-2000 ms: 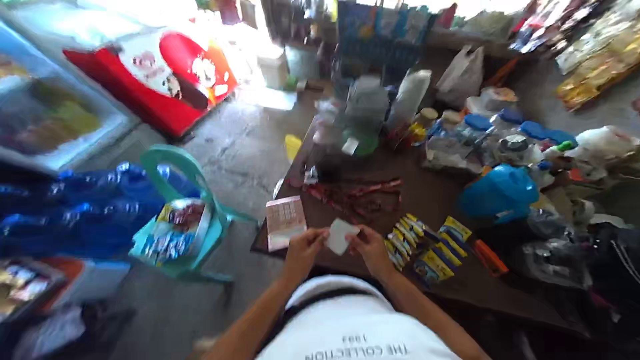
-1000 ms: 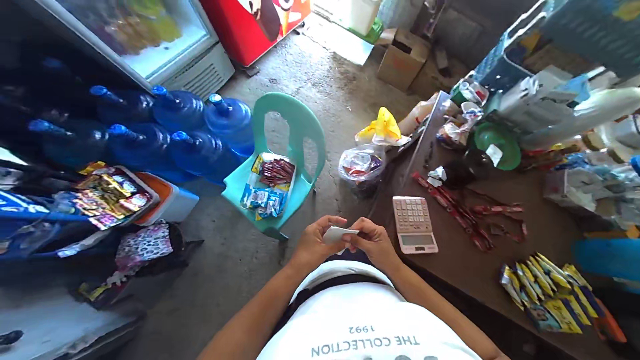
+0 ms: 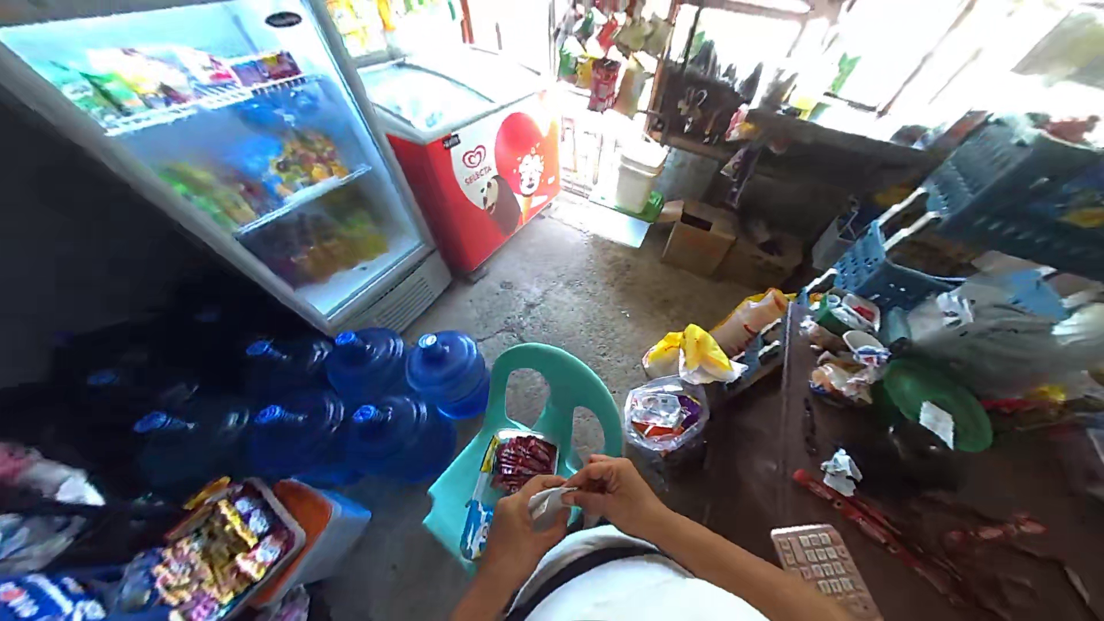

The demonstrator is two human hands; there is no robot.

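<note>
Both hands hold a small piece of white paper [image 3: 548,500] between the fingers, low in the middle of the view. My left hand [image 3: 526,523] grips its left side, and my right hand [image 3: 614,490] pinches its right end. Just beyond them is a green plastic chair [image 3: 559,373], with a pack of dark red sachets [image 3: 524,462] and a blue packet [image 3: 476,528] on its seat. To the right, a pink calculator [image 3: 824,561] lies on the dark table [image 3: 742,483], near red strips [image 3: 871,522] and a crumpled white paper [image 3: 841,473].
Blue water jugs [image 3: 448,373] stand left of the chair, below a glass-door refrigerator [image 3: 405,297]. A red and white chest freezer [image 3: 483,172] is beyond. A lined waste bin [image 3: 664,418] stands between chair and table. Cardboard boxes [image 3: 700,250] sit farther back; packets fill a container [image 3: 228,552] at lower left.
The view has swung left, toward the chair and refrigerator. The white paper, held out flat two seconds ago, now looks folded or crumpled between my fingers.
</note>
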